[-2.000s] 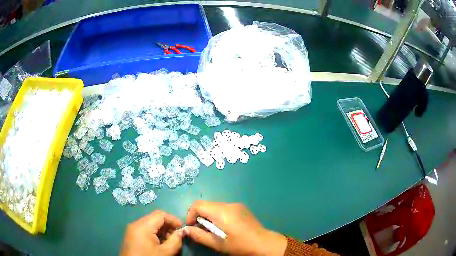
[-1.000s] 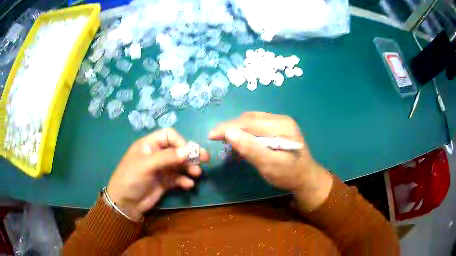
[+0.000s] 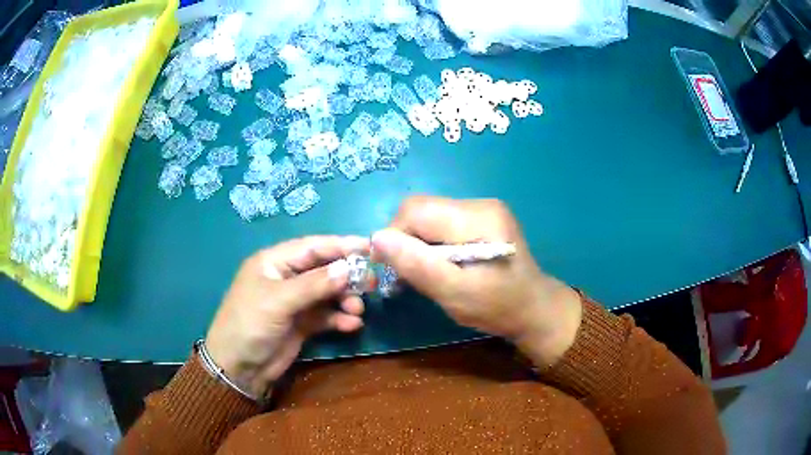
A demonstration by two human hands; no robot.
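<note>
My left hand [image 3: 298,307] holds a small part, a clear housing [image 3: 357,273] with white showing in it, between thumb and fingers. My right hand [image 3: 471,267] holds a white pen-shaped tool [image 3: 485,252], its front end hidden by the fingers, close beside the part. Another clear piece [image 3: 386,279] shows just under the right fingers; whether it is held or lies on the mat cannot be told. A loose heap of clear housings [image 3: 301,199] lies beyond the left hand. White insert plates [image 3: 475,107] with dark holes lie in a group to its right.
A yellow tray [image 3: 102,204] full of small whitish parts is at the left. A clear bag of parts [image 3: 542,22] is at the back. At the right are a clear lidded box [image 3: 711,100], a thin tool [image 3: 744,169] and a black object [image 3: 775,89]. A red stool [image 3: 756,311] is below.
Compared with two seconds ago, the view has tilted down and both hands show fully. Since one second ago, the right hand has moved closer to the left hand and the part.
</note>
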